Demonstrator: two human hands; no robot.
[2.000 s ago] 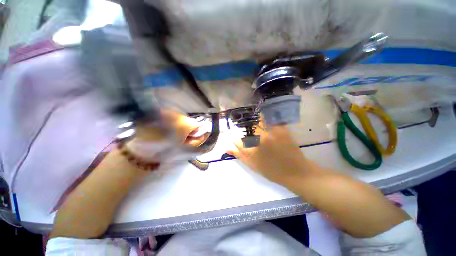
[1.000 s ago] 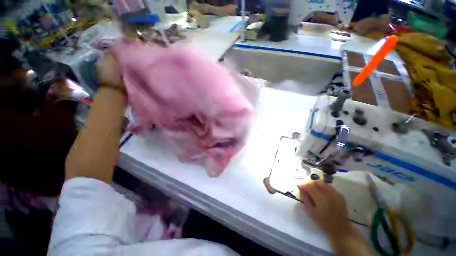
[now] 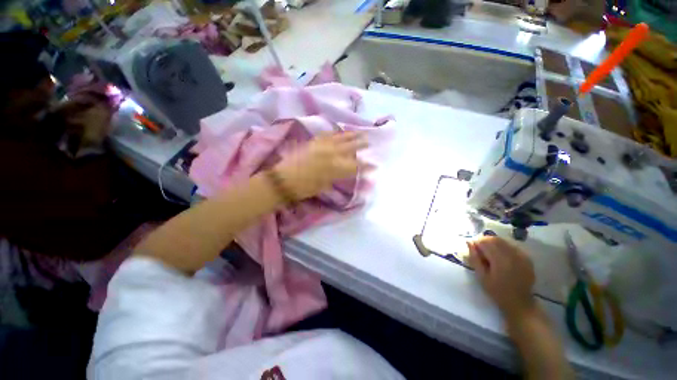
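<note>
A crumpled pink garment (image 3: 256,148) lies in a heap on the left part of the white table, with a part hanging over the front edge. My left hand (image 3: 323,165) rests on top of it, fingers spread and somewhat blurred; whether it grips the cloth cannot be told. My right hand (image 3: 503,271) is at the needle area of the sewing machine (image 3: 545,171), fingers bent near the bright needle plate (image 3: 449,219). Its fingertips are close together, and whether they hold anything small cannot be told.
Scissors (image 3: 586,297) with green and yellow handles lie right of my right hand. A grey machine head (image 3: 174,82) stands at the left, near a dark-clothed person (image 3: 59,171). An orange stick-like thing (image 3: 615,58) rises behind the machine. More pink cloth (image 3: 137,256) hangs below the table edge.
The pink garment, raised in my left hand one second ago, now lies on the table. My left hand has moved right and down onto it. My right hand stays by the needle.
</note>
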